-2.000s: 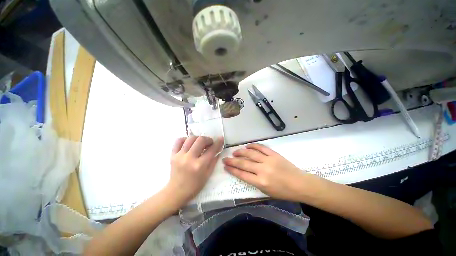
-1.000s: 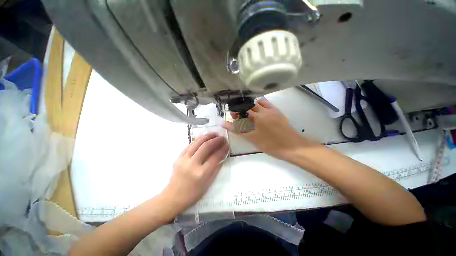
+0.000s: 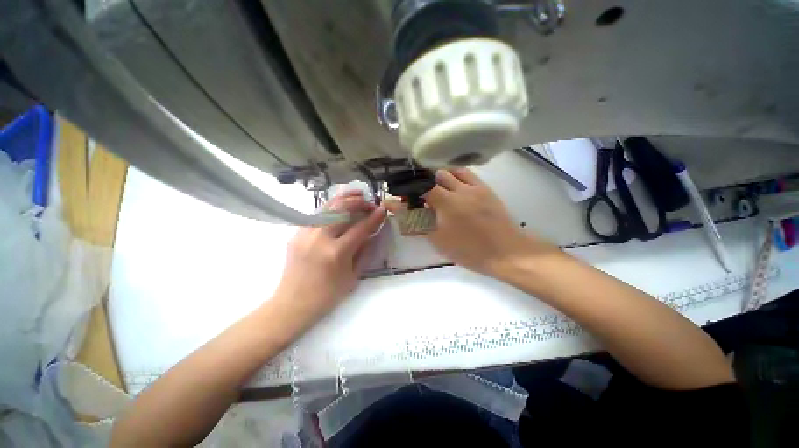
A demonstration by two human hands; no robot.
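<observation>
The sheer white strip (image 3: 375, 254) lies under the presser foot (image 3: 375, 188) and runs over the table's front edge towards the lap. My left hand (image 3: 328, 249) is at the needle area, its fingertips on the strip, beside the foot. My right hand (image 3: 477, 223) is just right of the foot, next to the tan ribbed block (image 3: 415, 219); its fingertips are partly hidden behind the black part under the machine head, so I cannot tell what they touch. The off-white machine head (image 3: 631, 79) with its ribbed white knob (image 3: 462, 101) hangs above.
Black-handled shears (image 3: 624, 197), silver tweezers (image 3: 554, 168) and a white pen (image 3: 703, 214) lie at the right. A tape measure (image 3: 760, 267) hangs at the right edge. Yellow-tan patterns (image 3: 103, 197), a cloudy white fabric pile (image 3: 44, 271) and a blue basket (image 3: 42, 162) are at the left.
My right hand moved from the table's front up beside the foot. My left hand moved forward to the needle area. The strip's part at the front edge has shifted, and the view has tilted nearer the head.
</observation>
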